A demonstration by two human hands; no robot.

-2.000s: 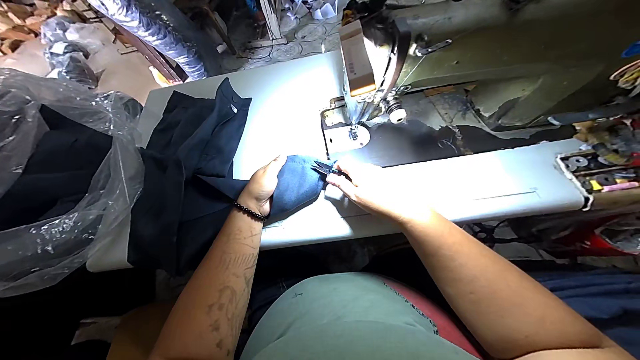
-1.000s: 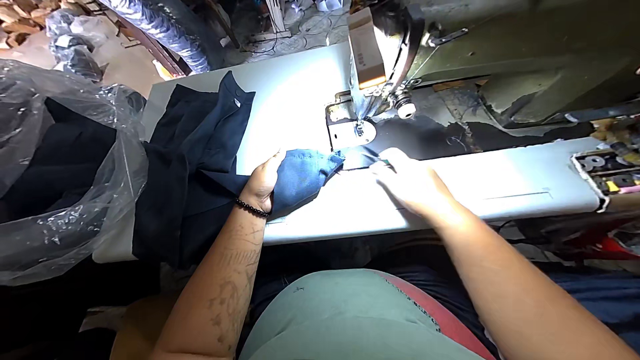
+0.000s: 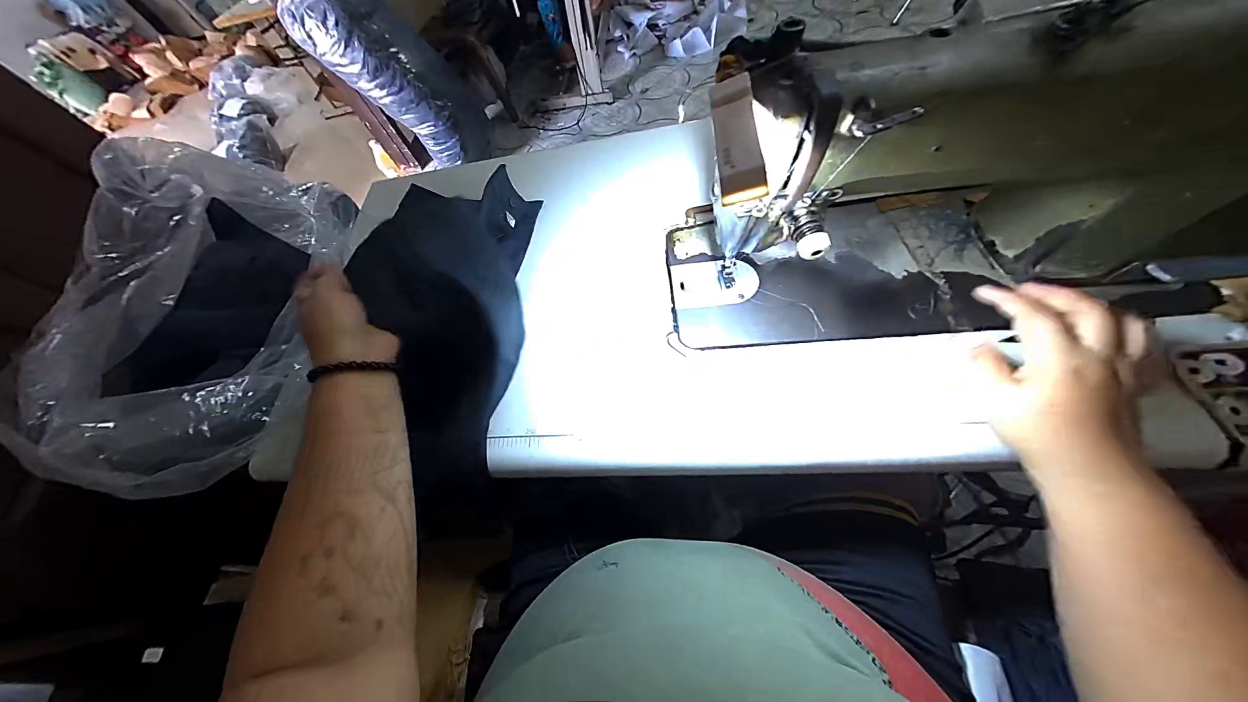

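Note:
My left hand (image 3: 336,314), with a dark beaded bracelet at the wrist, is at the left end of the table, on the seam between dark navy fabric (image 3: 444,283) and a clear plastic bag (image 3: 146,419) with more dark cloth inside. Its fingertips are partly hidden, so its grip is unclear. At the right, my right hand (image 3: 1063,366) is blurred above the table, fingers apart; a small dark thing shows near its thumb, and whether the hand holds it cannot be told. Between the hands, the sewing machine's needle and presser foot (image 3: 727,273) stand over the plate, with loose thread beside them.
The white sewing table (image 3: 604,380) carries the green sewing machine body (image 3: 1102,117) along its back right. A tray with bobbins (image 3: 1214,370) sits at the right end. Behind the table stands a plastic-wrapped roll (image 3: 380,73). Paper scraps (image 3: 673,29) lie on the floor.
The blue cloth piece has left the front of the needle plate. My left hand has moved left to the bag's edge; my right hand has moved right, away from the cloth.

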